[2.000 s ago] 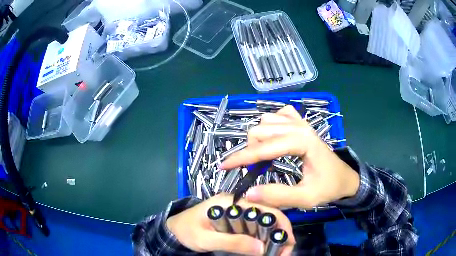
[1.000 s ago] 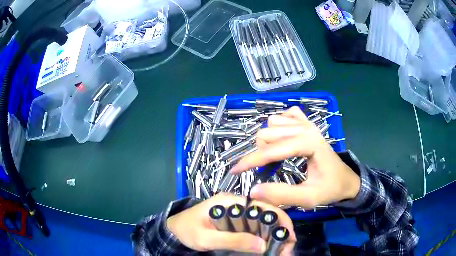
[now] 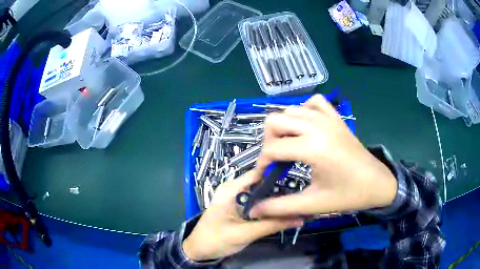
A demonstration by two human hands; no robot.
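Note:
My left hand [image 3: 223, 226] is low in the centre, closed around several metal cylinders, whose black-ringed ends [image 3: 243, 198] show near its fingers; thin rods stick out below it. My right hand [image 3: 321, 163] is over it and holds a dark tool with a blue part [image 3: 271, 181], perhaps a marker pen, slanting down across the cylinder ends. Its tip and some cylinders are hidden by the fingers. The blue parts bin [image 3: 190, 157], heaped with loose metal cylinders [image 3: 223, 134], lies behind and under my hands.
A clear packing box [image 3: 321, 86] with cylinders in rows stands beyond the bin. A clear lid [image 3: 216, 31] lies left of it. Clear side boxes [image 3: 134, 97] and a white carton [image 3: 66, 65] are at left. White foam sheets [image 3: 402, 37] and a black pouch [image 3: 363, 50] are upper right.
The left hand has turned and moved up, so the row of cylinder ends that faced up is now largely covered. The right hand has closed in over it, its tool across the ends.

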